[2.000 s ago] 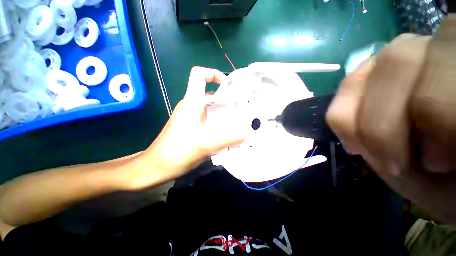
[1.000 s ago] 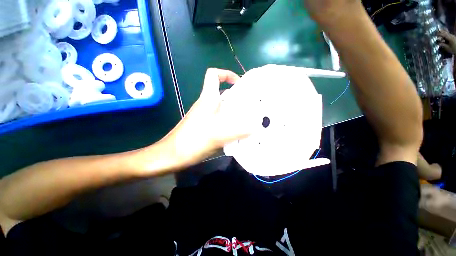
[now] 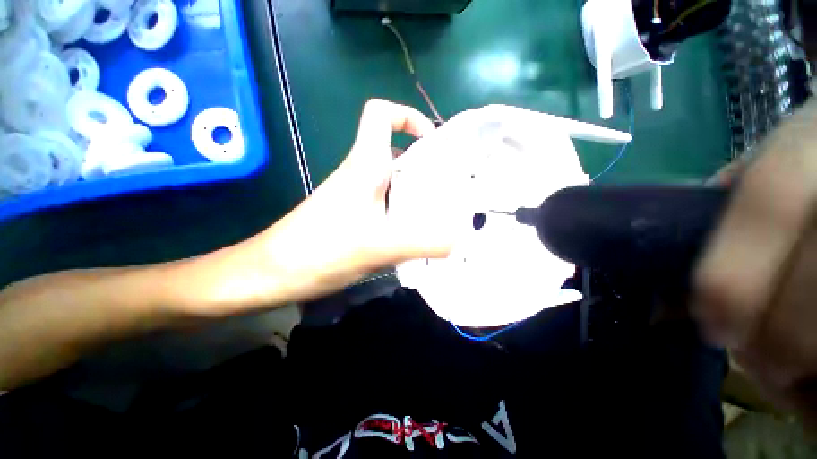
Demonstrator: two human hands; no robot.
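Observation:
My left hand (image 3: 358, 211) holds the white plastic housing (image 3: 511, 278) by its left side, above the bench edge. The housing has two prongs pointing right and a dark centre hole; its surface is overexposed. A blue wire (image 3: 479, 337) hangs below it and a thin coloured lead (image 3: 410, 61) runs behind it. My right hand (image 3: 761, 269), blurred and cut off by the right edge, grips the black electric screwdriver (image 3: 627, 224). Its thin bit points left at the housing, just right of the centre hole. Whether the bit touches the housing I cannot tell.
A blue tray (image 3: 254, 125) with many white rings (image 3: 158, 96) is at the upper left. A dark metal box (image 3: 403, 7) stands at the top on the green bench (image 3: 340, 81). A white pronged housing with a black part (image 3: 618, 45) is at the upper right, beside clear ridged plastic (image 3: 757, 81).
My right hand has come down from the top of the bench, and the electric screwdriver in it is now at the housing. A housing with a black part now shows fully at upper right.

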